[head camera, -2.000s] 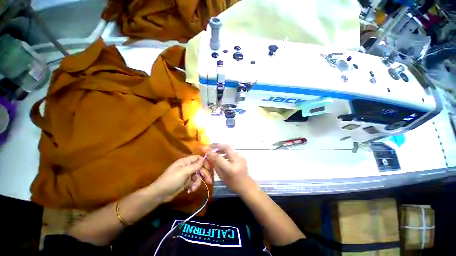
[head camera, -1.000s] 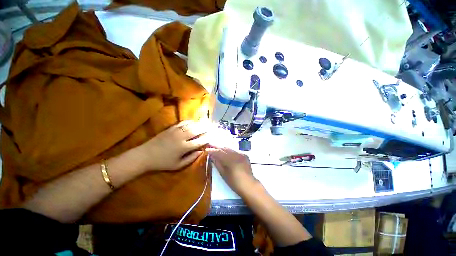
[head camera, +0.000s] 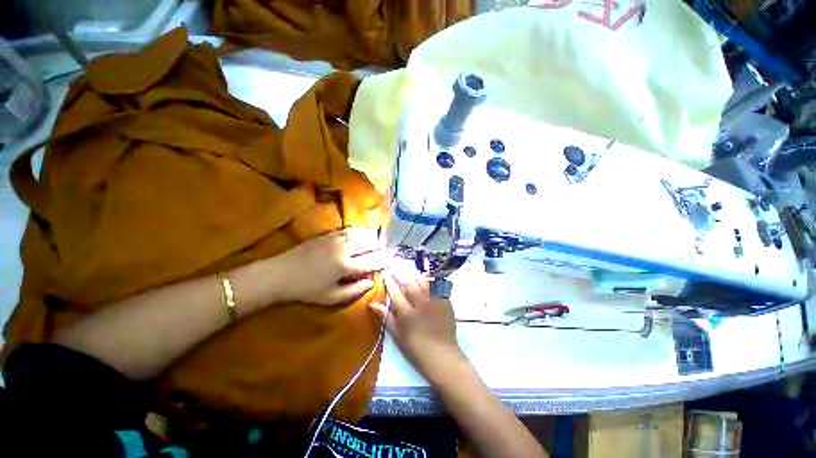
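Observation:
A rust-brown garment (head camera: 170, 197) lies spread left of a white sewing machine (head camera: 608, 215). My left hand (head camera: 327, 268) lies palm down on the garment's right edge, fingers towards the lit presser foot area (head camera: 428, 261). My right hand (head camera: 419, 313) is at the same edge, just in front of the needle area, fingertips at a thin white cord (head camera: 362, 367). The cord runs from the fingertips down towards my chest. Glare hides the fingertips of both hands and the exact stitching spot. Whether my left fingers pinch the fabric is hidden.
Red-handled snips (head camera: 544, 311) lie on the table under the machine arm. Pale yellow cloth (head camera: 573, 80) is draped behind the machine. A rust garment heap (head camera: 331, 31) lies at the back. A measuring strip (head camera: 537, 398) runs along the table's front edge. Boxes (head camera: 631, 434) stand below.
Both hands moved from handling the cord at the table's front part up to the garment edge by the needle. My left hand now lies flat on the fabric. The view has also shifted.

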